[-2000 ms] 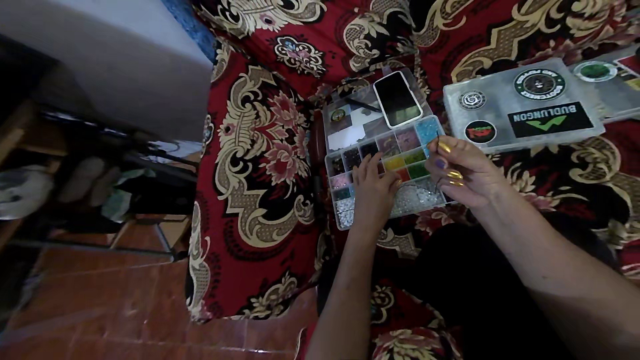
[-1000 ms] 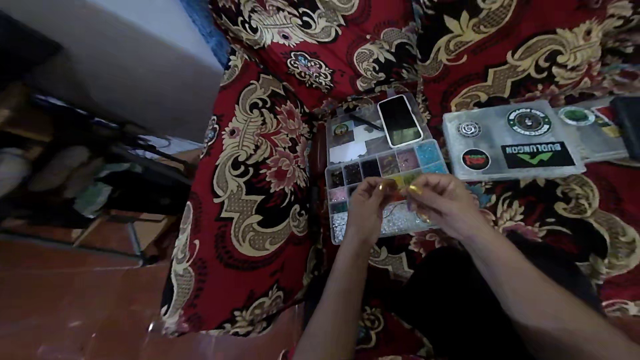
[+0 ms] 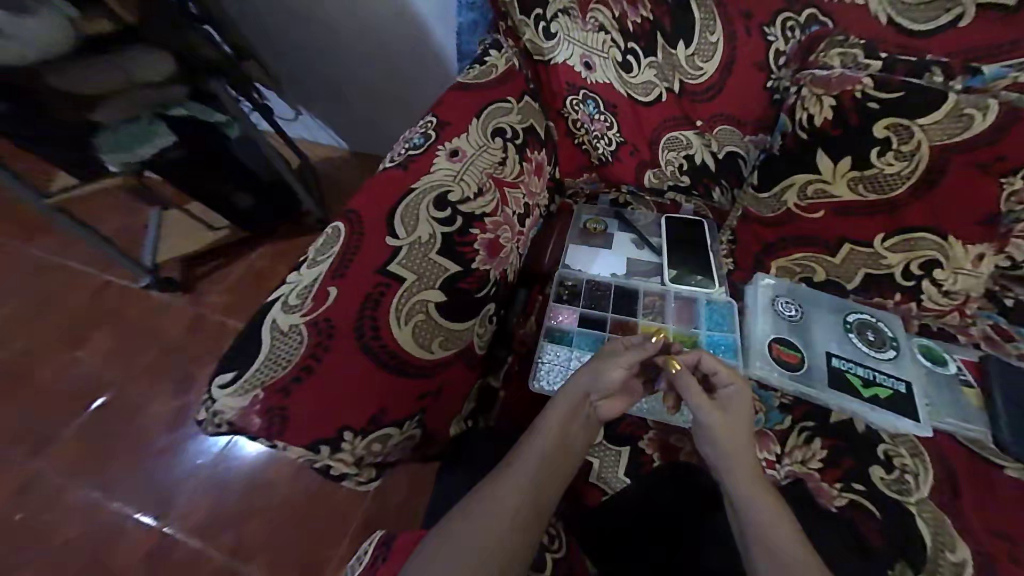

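My left hand (image 3: 621,376) and my right hand (image 3: 710,392) are held close together above the front of an open clear plastic compartment box (image 3: 638,282) of small colored beads. The fingertips, with gold-colored nails, are pinched near one another; whatever lies between them is too small to make out. Pale beads (image 3: 554,370) fill the front left compartment, and turquoise beads (image 3: 721,317) lie at the right. My hands hide part of the lower rows. On the box's raised lid rest a smartphone (image 3: 689,251) with a light case and a dark slim tool (image 3: 638,233).
A closed clear plastic case (image 3: 832,352) with stickers lies to the right on the patterned sofa cover (image 3: 432,264). Beyond it are another stickered case (image 3: 952,384) and a dark object (image 3: 1004,404). A metal-legged rack (image 3: 152,232) stands on the tiled floor at the left.
Two seconds ago my left hand was at the bead compartments, apart from my raised right hand. My hands have come together over the front of the box. The view has shifted left.
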